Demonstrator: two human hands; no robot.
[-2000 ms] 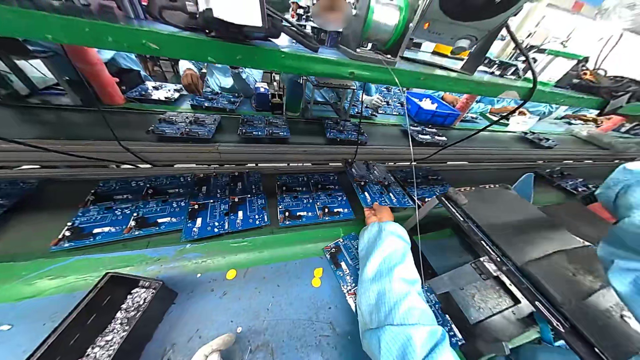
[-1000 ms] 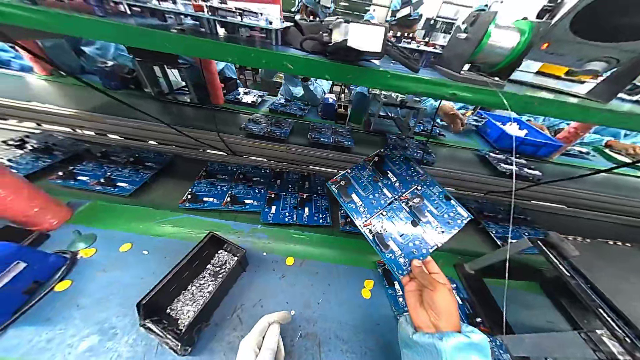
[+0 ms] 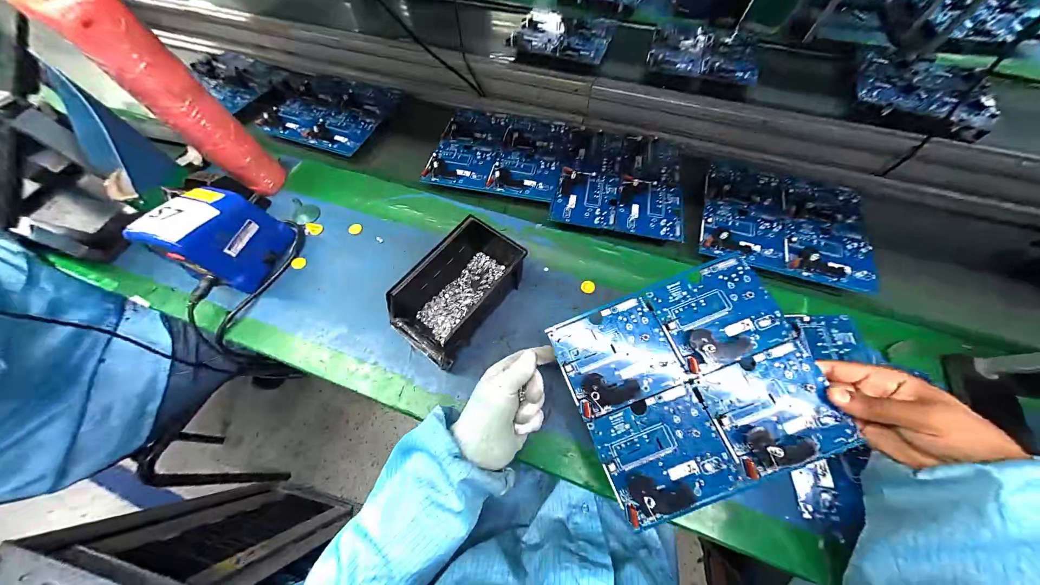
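Note:
A blue printed circuit board panel (image 3: 703,390), with black and white components, is held up over the bench edge. Bare and unglaved by cloth, my right hand (image 3: 910,406) grips its right edge between thumb and fingers. My left hand (image 3: 504,406), in a white glove, is at the panel's left side, index finger extended to its edge and the other fingers curled; small metal parts seem to show between them. Beyond the left hand stands a black plastic bin (image 3: 457,288) of small metallic parts. Another blue board (image 3: 837,337) lies partly hidden behind the held panel.
Blue circuit boards (image 3: 617,191) lie in a row on the dark conveyor (image 3: 390,179) behind the green bench edge. At left are a blue device (image 3: 215,236) with a cable, a red wrapped tube (image 3: 171,89) and a co-worker's blue sleeve (image 3: 73,366). Yellow dots (image 3: 587,287) mark the bench.
My right hand has brought the panel from the conveyor side to over the near bench. My left hand now meets its left side. The view has swung left and down.

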